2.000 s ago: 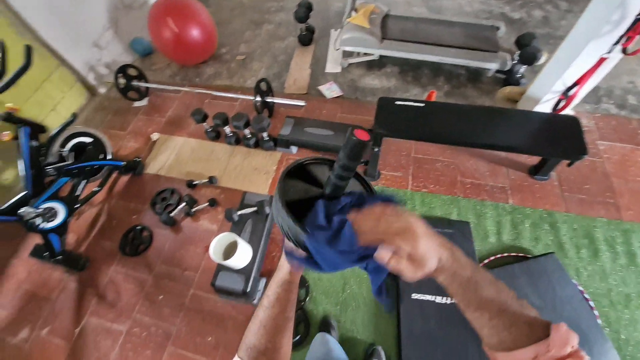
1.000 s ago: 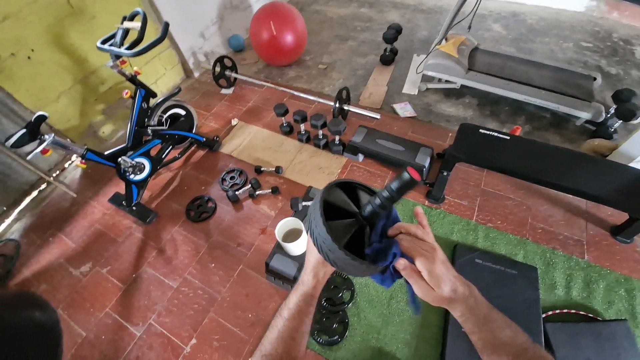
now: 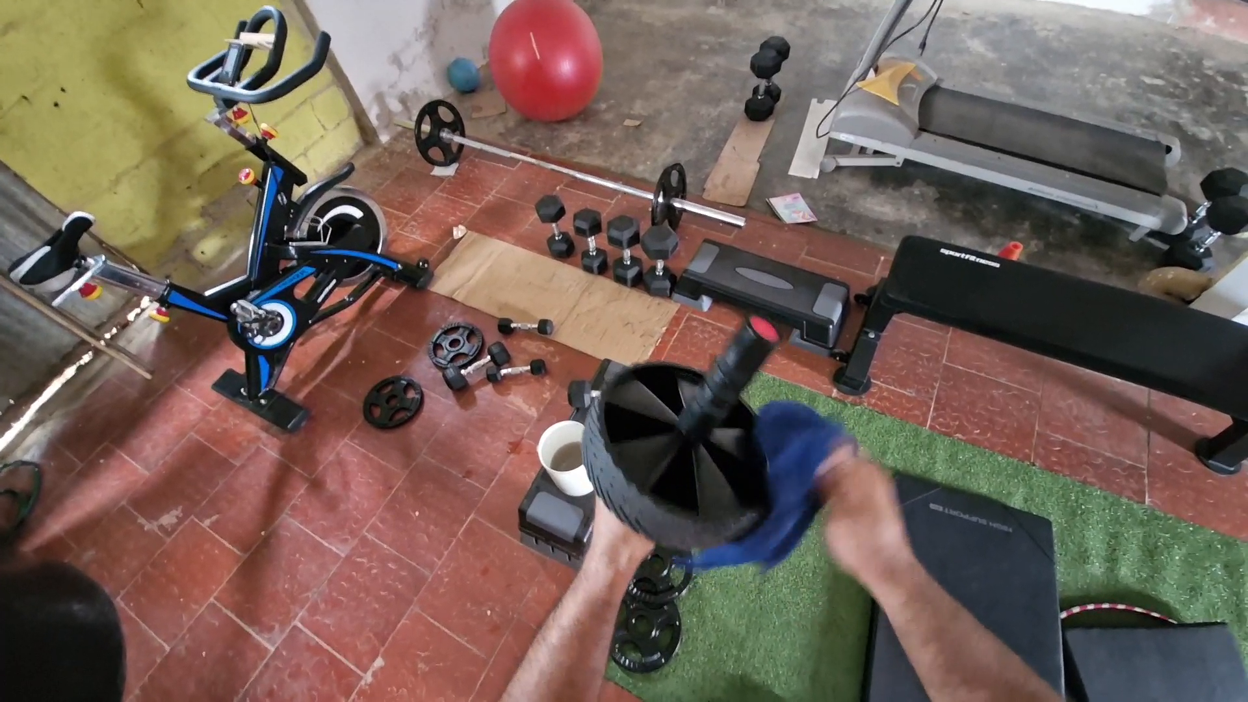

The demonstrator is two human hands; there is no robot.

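A black ab wheel (image 3: pixel 673 458) with a ribbed tread and a red-tipped handle is held up in front of me, tilted so its spoked side faces up. My left hand (image 3: pixel 621 534) grips it from below, fingers mostly hidden behind the wheel. At the wheel's right side, a dark blue cloth (image 3: pixel 795 478) is bunched in my right hand (image 3: pixel 863 507), which is blurred. Just left of the wheel, a white cup (image 3: pixel 565 458) with brownish liquid stands on a black step platform (image 3: pixel 554 512), partly hidden by the wheel.
Weight plates (image 3: pixel 646 634) lie on green turf (image 3: pixel 760 634) below the wheel. A black bench (image 3: pixel 1063 312) and black box-like pad (image 3: pixel 975 585) are at right. Hex dumbbells (image 3: pixel 624 244), a barbell (image 3: pixel 556 174) and another step (image 3: pixel 765 283) lie beyond. An exercise bike (image 3: pixel 263 292) stands left.
The view has swung left, showing more of the bike. My right hand has shifted on the cloth beside the wheel; the left still supports the wheel.
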